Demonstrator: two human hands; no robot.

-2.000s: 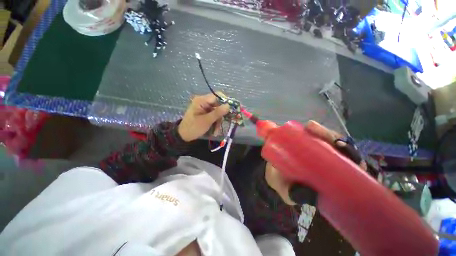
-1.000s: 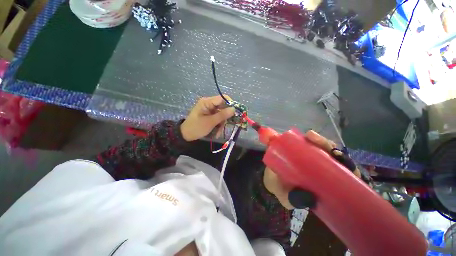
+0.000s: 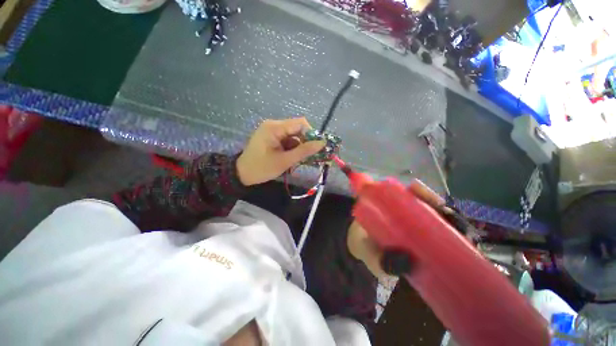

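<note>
My left hand (image 3: 275, 151) pinches a small green circuit board (image 3: 328, 143) between thumb and fingers, just over the bench's front edge. A black connector lead (image 3: 338, 103) with a white plug sticks up from the board. A white cable (image 3: 311, 219) hangs down from it, and thin red and white wires loop beside it. My right hand (image 3: 365, 246) is wrapped around a large red glue bottle (image 3: 446, 270), which hides much of the hand. The bottle's thin red nozzle points at the board's lower right side. Whether the tip touches the board cannot be told.
A bubble wrap mat (image 3: 257, 74) covers the bench. Black-and-white connector leads (image 3: 215, 23) and part of a tape roll (image 3: 132, 3) lie at the back left. Black parts (image 3: 449, 37) and a blue bin (image 3: 513, 88) are at the back right. A black fan (image 3: 598, 240) stands at the right.
The black lead on the board has swung from leaning left to leaning right, so the board has turned in my left hand. The nozzle stays close to it. The view has shifted slightly.
</note>
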